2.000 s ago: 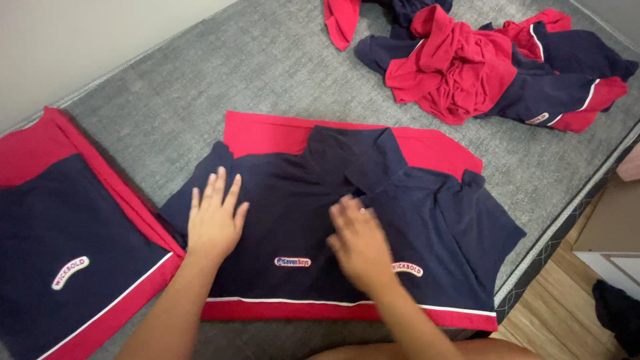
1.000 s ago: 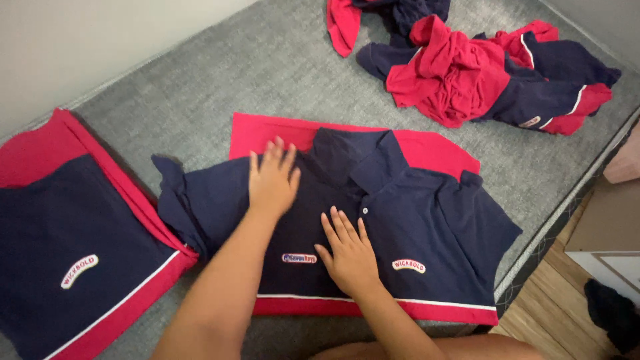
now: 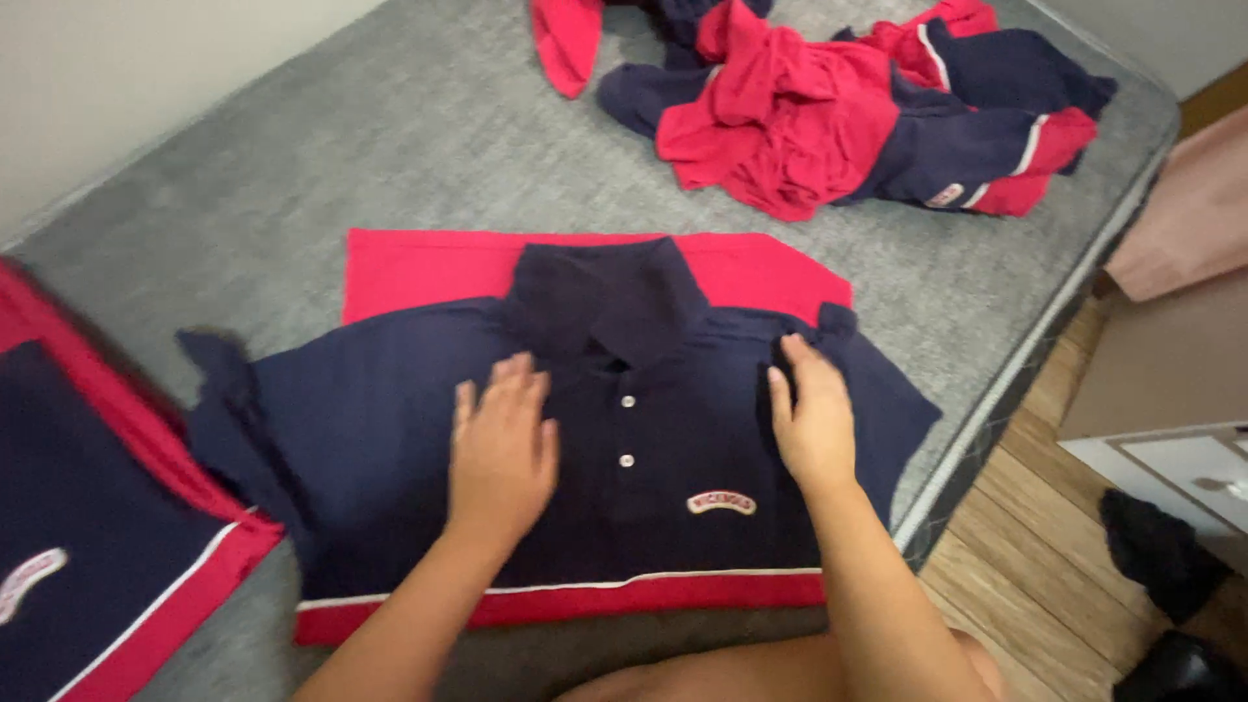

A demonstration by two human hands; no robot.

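A navy and red polo shirt [image 3: 604, 497] lies flat and partly folded on a grey mattress [image 3: 409, 146], its collar [image 3: 604, 292] pointing away from me and a red part showing behind the shoulders. My left hand [image 3: 502, 448] rests on or just over the left part of the chest, fingers a little apart, holding nothing. On the right, my right hand [image 3: 814, 414] touches the shirt near the shoulder, above the sewn patch [image 3: 721, 502]; whether its fingers pinch cloth is unclear. Two white buttons show between the hands. The left sleeve is bunched at its end.
Another navy and red garment [image 3: 88, 487] lies at the left, touching the shirt's sleeve. Crumpled garments [image 3: 790, 117] are heaped at the far side of the mattress. Past the right mattress edge are a wooden floor [image 3: 1004, 517], a white drawer unit [image 3: 1189, 468] and dark items.
The collar now lies flatter and more closed at the neck. My right hand has moved right, from the middle of the chest to near the shoulder. My left hand has come down from the shoulder.
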